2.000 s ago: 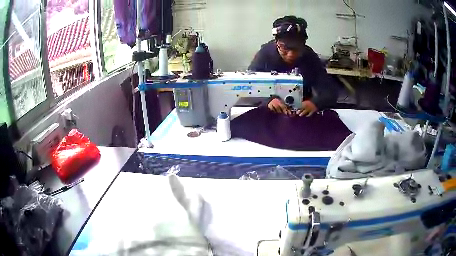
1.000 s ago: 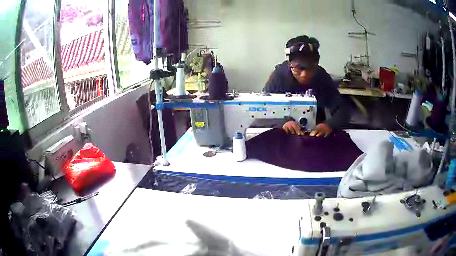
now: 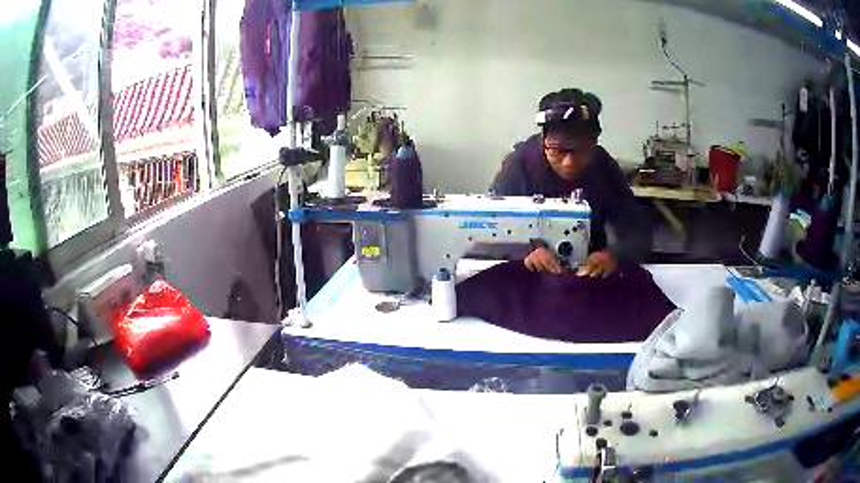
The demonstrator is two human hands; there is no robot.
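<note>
Neither of my hands shows in the head view. A whitish garment piece [image 3: 330, 429] lies on the near white table, rumpled and cut off by the bottom edge. A curved, darker grey part [image 3: 432, 471] of the cloth shows at the bottom. The near sewing machine [image 3: 717, 429] stands to the right of the cloth; its needle area is out of the picture. A grey garment pile [image 3: 721, 344] lies bunched behind the machine head.
Opposite, a person [image 3: 575, 189] has both hands on a dark purple panel [image 3: 566, 302] at a matching sewing machine [image 3: 471, 231]. A small white thread cone [image 3: 443, 295] stands beside it. On the left dark side table [image 3: 203, 387] are a red plastic bag [image 3: 160, 327] and crumpled clear bags [image 3: 75, 424].
The view has tilted upward, so the near machine sits lower in the picture. The whitish cloth has changed shape: its raised fold is gone, and a pale flap now spreads toward the table's far edge.
</note>
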